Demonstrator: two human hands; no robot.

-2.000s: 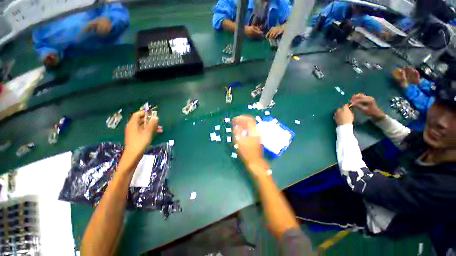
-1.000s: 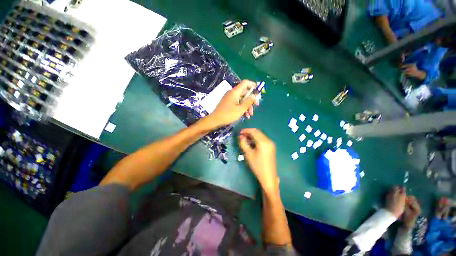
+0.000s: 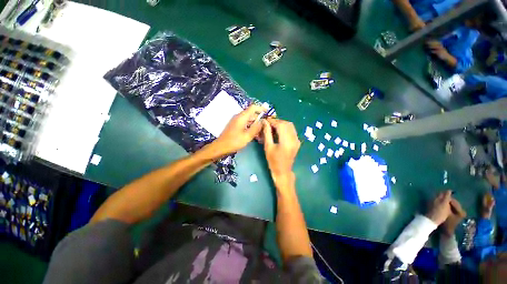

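My left hand (image 3: 243,128) holds a small unit (image 3: 267,109) with a silver and dark blue end past its fingertips. My right hand (image 3: 282,141) meets it from the right, its fingertips pinched at the unit; what they pinch is hidden. The shiny black parts bag (image 3: 167,83) with its white label (image 3: 220,113) lies left of my hands. Small black parts (image 3: 226,173) are heaped at the bag mouth, below my left wrist. White pads (image 3: 330,152) lie scattered right of my hands, beside the blue pad container (image 3: 351,191) heaped with white pads.
Several units such as this one (image 3: 321,84) lie along the green bench (image 3: 300,194). A white board (image 3: 83,89) and clear blister tray (image 3: 25,94) are at left, a lower bin of units (image 3: 25,213) below. A grey post (image 3: 445,120) and other workers' hands (image 3: 445,208) are at right.
My right hand has moved up from near the bag mouth to meet my left hand at the unit. Since the oldest frame, the view has turned and tilted down, and both hands have come together.
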